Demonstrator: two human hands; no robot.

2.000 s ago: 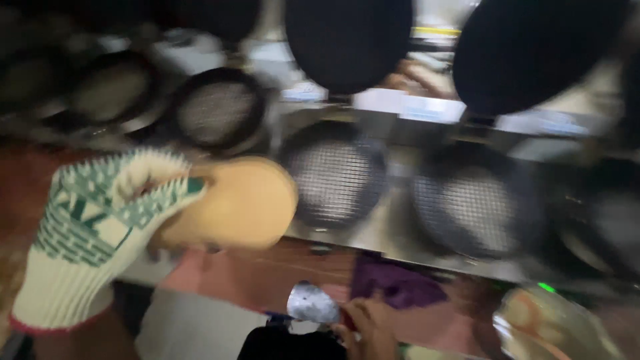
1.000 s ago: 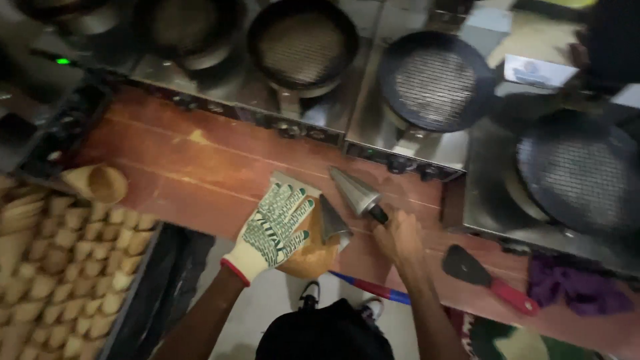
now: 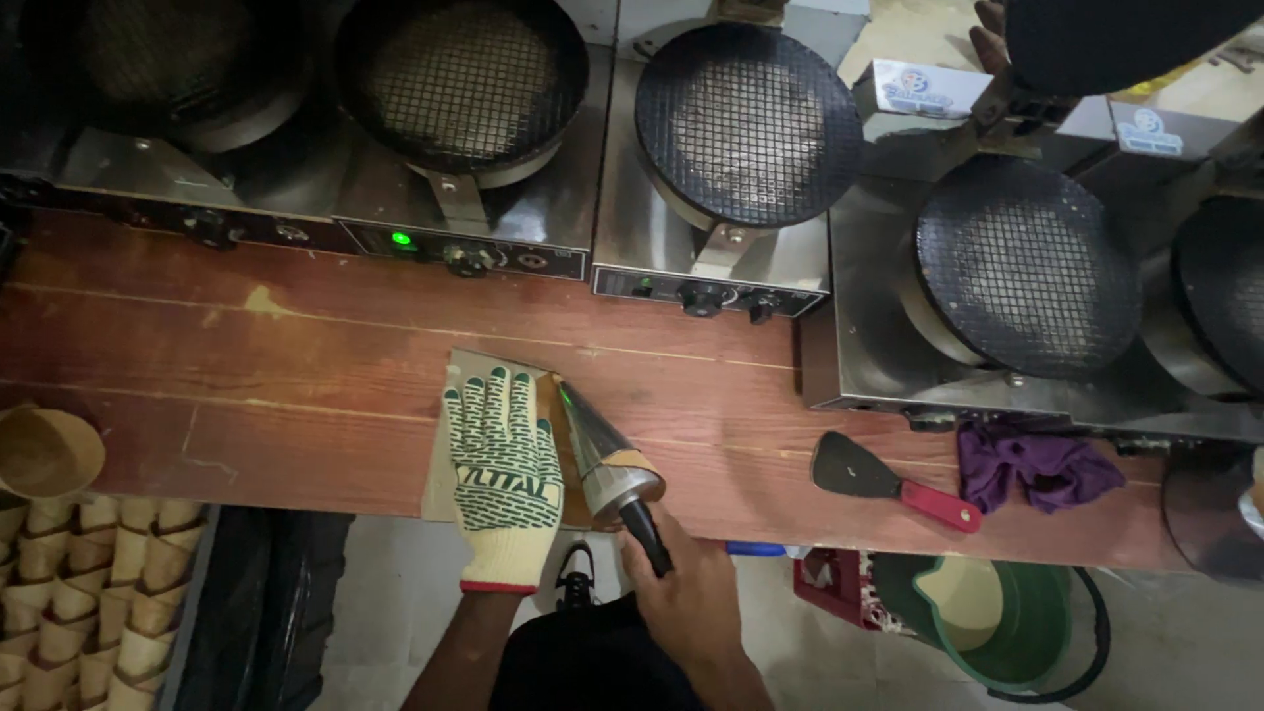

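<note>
My left hand [image 3: 506,474], in a cream knit glove with green grip dots, lies palm down with its fingers extended on a thin flat plate [image 3: 439,484] at the counter's front edge. Part of a brown wafer [image 3: 565,444] shows beside the glove, and the wafer wraps partly around a metal cone-rolling form [image 3: 600,434]. My right hand [image 3: 686,583] is bare and grips the form's black handle [image 3: 647,538]. The cone's tip points up and to the left. How much wafer lies under the glove is hidden.
Round waffle irons [image 3: 748,128] line the counter's back. A spatula with a red handle [image 3: 940,504] and a purple cloth [image 3: 1037,469] lie right. Stacked wafer cones [image 3: 74,592] fill a container at lower left. A green bucket [image 3: 1027,632] stands below the counter.
The metal form, apart from my gloved hand one second ago, now lies against it with wafer around it. Two seconds ago my left hand held a round wafer near the irons. The view has shifted.
</note>
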